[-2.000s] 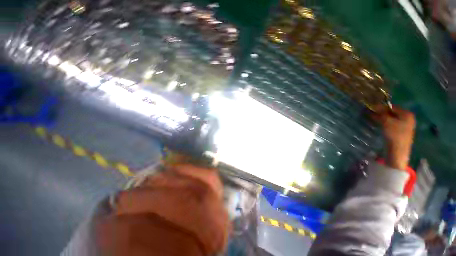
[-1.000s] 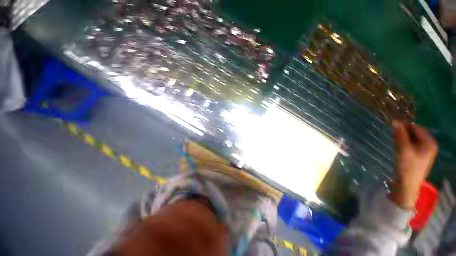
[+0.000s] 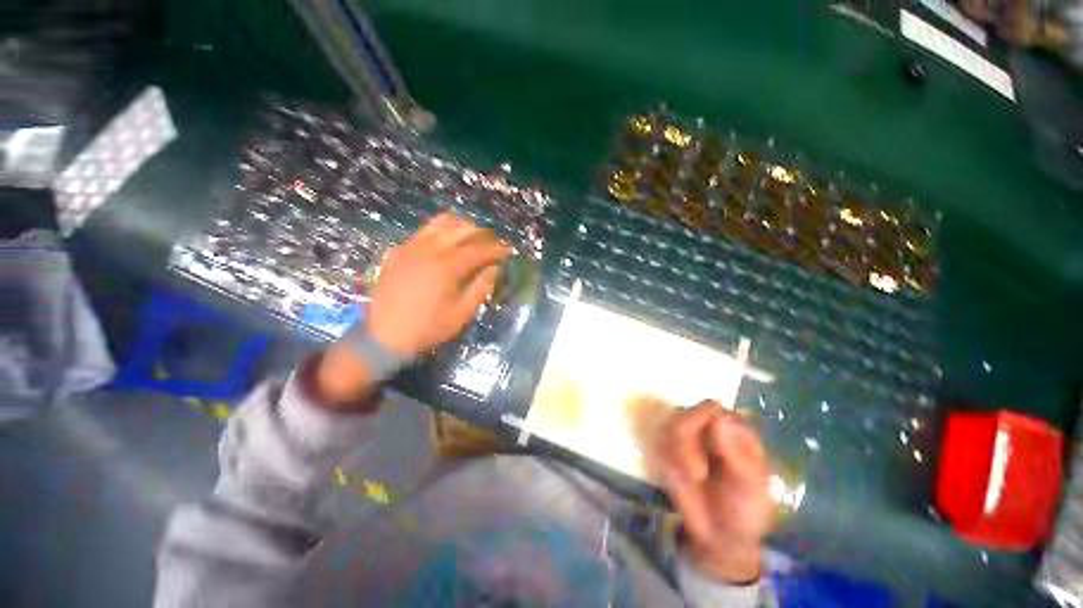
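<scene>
My left hand (image 3: pixel 434 291) is over the right part of the left blister tray (image 3: pixel 267 291), fingers bent and close together; whether it holds a part cannot be seen. Silver-pinkish parts (image 3: pixel 339 178) fill that tray. My right hand (image 3: pixel 719 481) is over the lower right of the bright cream work sheet (image 3: pixel 594 380), fingers curled and blurred; no tool can be made out in it. The right blister tray (image 3: pixel 760 279) has amber parts (image 3: pixel 760 178) in rows at its far side.
A red bin (image 3: pixel 1000 480) stands at the right on the green mat (image 3: pixel 534 59). A grey metal arm (image 3: pixel 356 59) reaches over the left tray's far edge. A pale dotted sheet (image 3: pixel 115 158) is at far left. Blue stools and yellow-black floor tape show below the bench.
My left hand has moved up from near my body to the left tray. My right hand has moved from the right tray's far right side to the work sheet. The view has shifted.
</scene>
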